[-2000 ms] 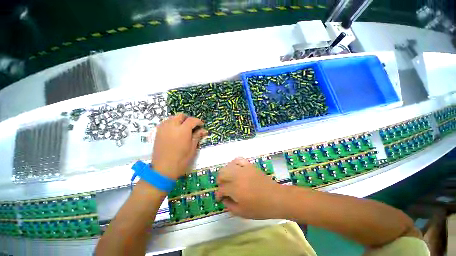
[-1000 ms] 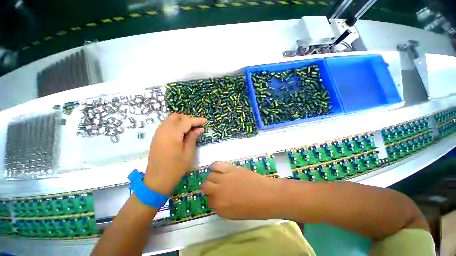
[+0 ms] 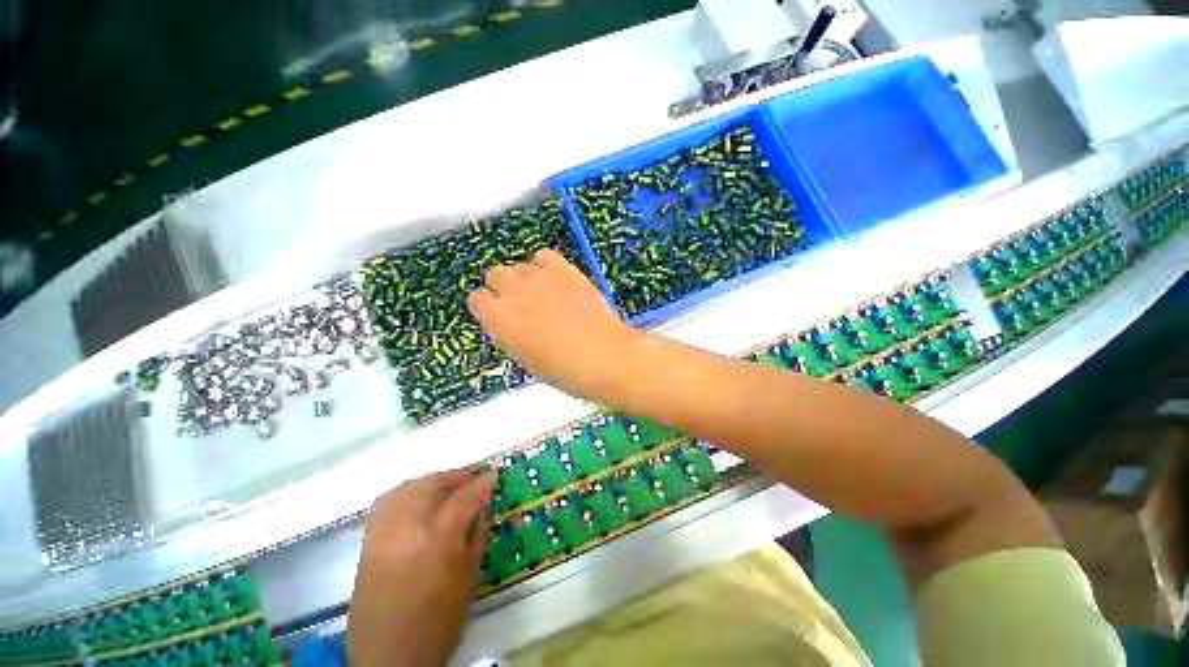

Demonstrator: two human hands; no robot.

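Note:
My right hand (image 3: 541, 319) reaches over the pile of dark green capacitors (image 3: 437, 293), its fingertips down in the pile; what it holds is hidden. My left hand (image 3: 424, 534) is at the left end of a green circuit board panel (image 3: 593, 489), fingers bent at its edge; whether it holds a part cannot be seen. The panel carries two rows of small boards with tiny silver and blue parts. The blue bin (image 3: 815, 215) stands behind and to the right, with capacitors in its left section.
Silver metal components (image 3: 267, 358) lie left of the pile. Ribbed grey blocks (image 3: 91, 476) stand at far left, with another (image 3: 137, 287) behind. More panels (image 3: 1056, 261) lie along the conveyor at right and lower left (image 3: 176, 619). A white device (image 3: 743, 33) stands at the back.
My right hand has moved from the panel up to the capacitor pile. My left hand has moved from the pile down to the panel's left end. The view has tilted and shifted.

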